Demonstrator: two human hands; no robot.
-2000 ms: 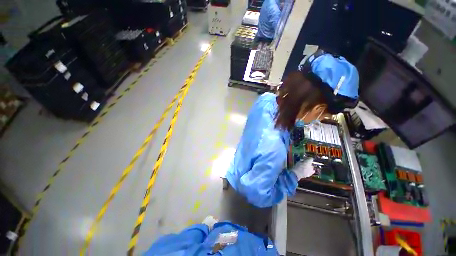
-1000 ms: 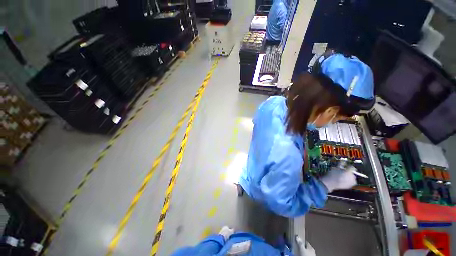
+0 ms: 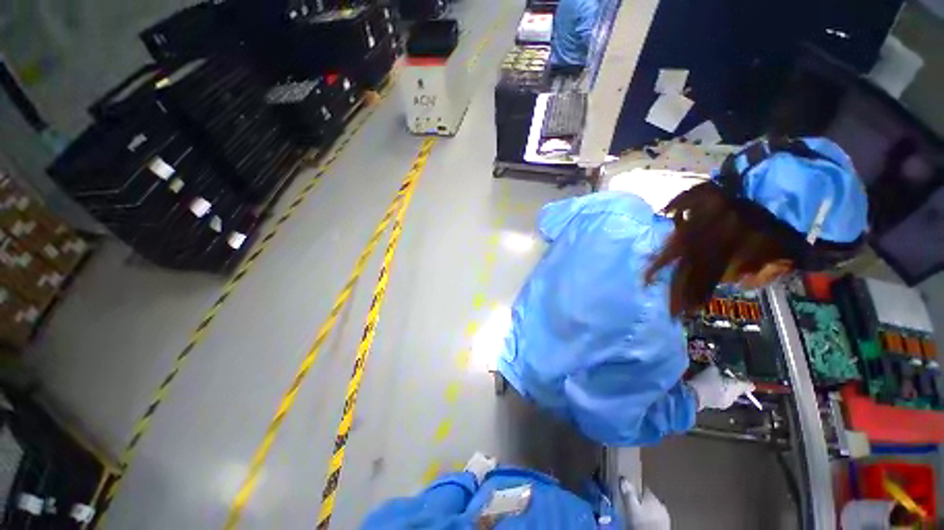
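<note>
My left hand point(image 3: 479, 465), in a white glove, is small at the bottom edge by my blue sleeve; its fingers are hard to make out. My right hand point(image 3: 644, 507), also white-gloved, is cut off by the bottom edge beside the conveyor rail point(image 3: 621, 471); I cannot tell if it touches it. The main circuit board point(image 3: 737, 336) lies on the conveyor, partly hidden by a coworker's head and arm. The coworker's gloved hand point(image 3: 721, 389) is at its near edge with a thin white item.
The blue-coated coworker point(image 3: 600, 311) leans over the line ahead. A spare board point(image 3: 901, 342) lies above a red mat point(image 3: 895, 424) at right, near a red bin point(image 3: 898, 487). An AGV point(image 3: 433, 98) stands on the taped lane. Black bins point(image 3: 155, 176) are stacked left.
The coworker has leaned further over the board, and their gloved hand has moved to its near edge. The AGV appears closer. My right hand has come into view at the bottom.
</note>
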